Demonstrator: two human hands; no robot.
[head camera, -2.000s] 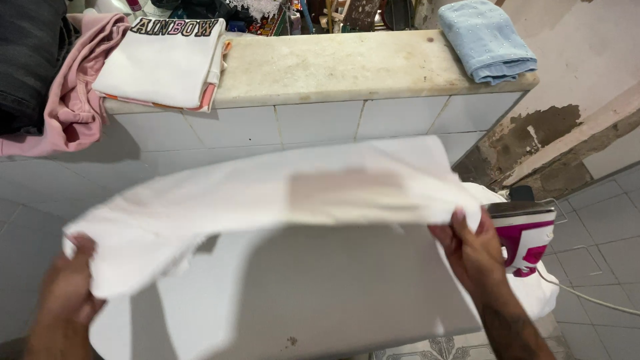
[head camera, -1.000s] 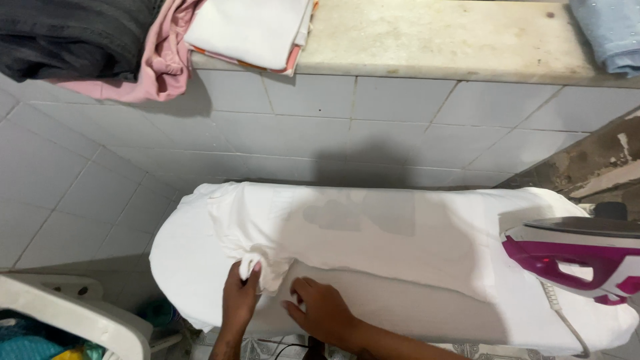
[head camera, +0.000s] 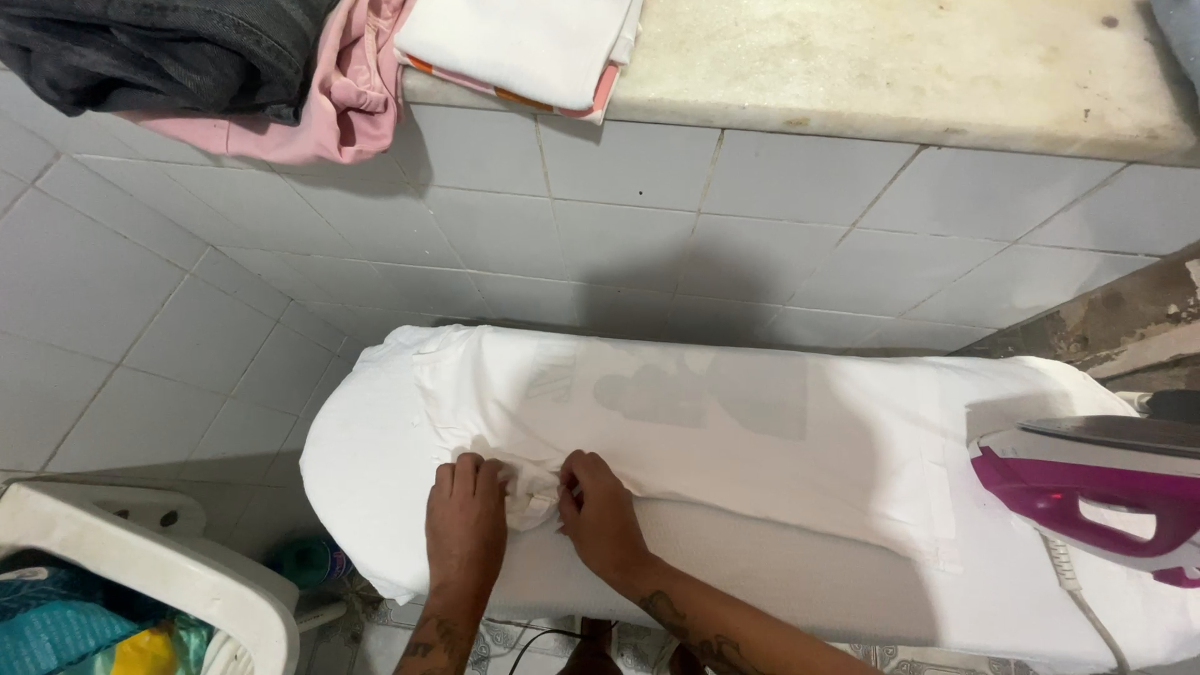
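A white cloth garment (head camera: 750, 422), with a faint grey print showing on it, lies over an ironing board with a white cover (head camera: 356, 469). Near the board's front edge, left of its middle, my left hand (head camera: 467, 511) and my right hand (head camera: 600, 516) grip a bunched part of the garment between them, fingers curled into the fabric. A magenta and white clothes iron (head camera: 1059, 487) rests at the board's right end, its grey soleplate turned toward the wall and its cord trailing down the front.
Behind the board is a tiled wall topped by a stone ledge (head camera: 844, 75). The ledge holds dark jeans (head camera: 178, 56), a pink garment (head camera: 361, 103) and a folded white garment (head camera: 525, 47). A white plastic container (head camera: 169, 553) with bags inside is at lower left.
The garment, held up and spread between both hands two seconds ago, now lies on the board. My right hand has closed on the bunched fabric beside my left. The view has shifted down.
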